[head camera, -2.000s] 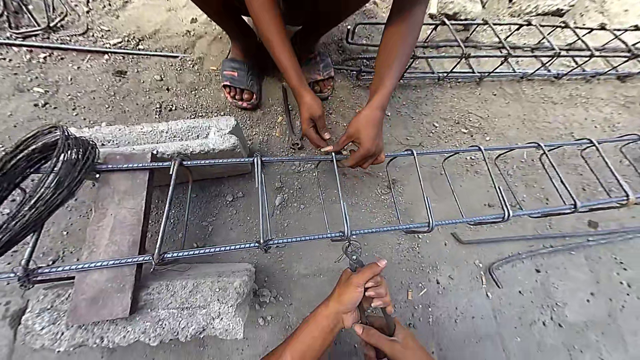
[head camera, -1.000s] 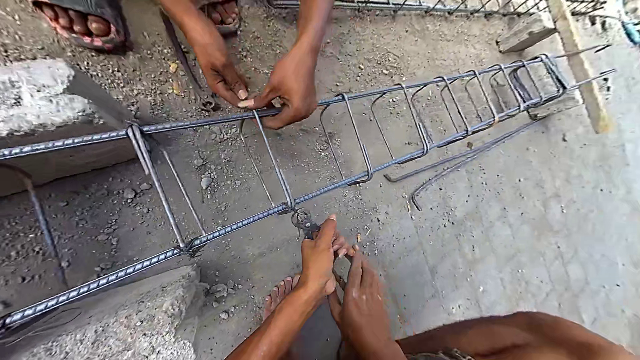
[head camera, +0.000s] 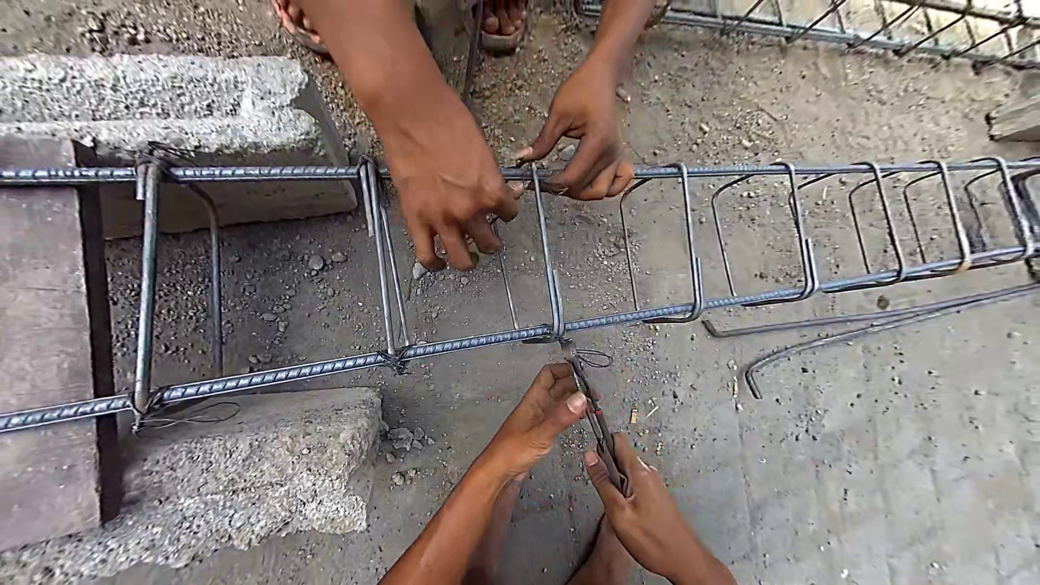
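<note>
A pair of metal pincers (head camera: 595, 406) points up at the near bar of a rebar cage (head camera: 284, 374), its tip just below a stirrup corner (head camera: 555, 292). My right hand (head camera: 646, 504) is closed around the handles. Against the upper part of the tool rests my left hand (head camera: 546, 418), thumb and fingers on its side. A thin loop of tie wire (head camera: 595, 358) sticks out beside the tip. Across the cage, a co-worker's two hands (head camera: 445, 183) (head camera: 587, 134) are at the far bar, fingers close to the top of the same stirrup.
Rough concrete blocks (head camera: 244, 479) (head camera: 203, 89) and a wooden board (head camera: 45, 325) lie under the cage at left. Loose bent rods (head camera: 845, 323) rest on the ground at right. Another rebar cage (head camera: 812, 32) lies at the top right, and the co-worker's foot (head camera: 504, 20) is beyond the far bar.
The view has shifted. The co-worker's hands, close together at the far bar earlier, are now farther apart, one reaching over the inside of the cage. My hands remain at the pincers.
</note>
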